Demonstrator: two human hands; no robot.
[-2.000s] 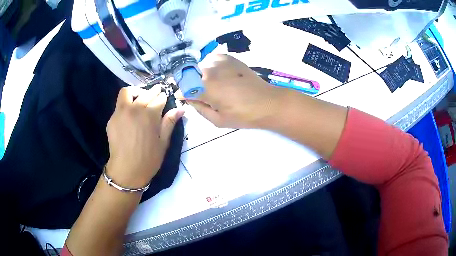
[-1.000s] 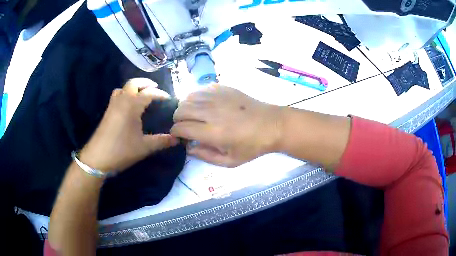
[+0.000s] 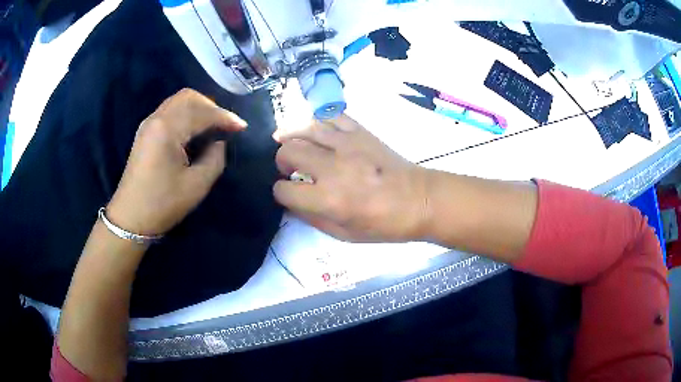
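The large black fabric lies on the white table, left of and under the needle area. My left hand is over it, thumb and forefinger apart, with nothing visible between them but the cloth below. My right hand, with a ring, has its curled fingertips at the fabric's right edge; whether they pinch it is hidden. The presser foot is at the cloth's edge above my hands. The blue-grey cylinder stands just right of the foot, above my right hand.
Thread snips lie right of the machine head. Printed black labels, a small black piece and black strips lie behind and beside them. The ruler-marked table edge curves along the front.
Both hands have come away from the needle area toward me. My left hand has moved left and opened; my right hand has left the cylinder. The machine and snips appear shifted right in view.
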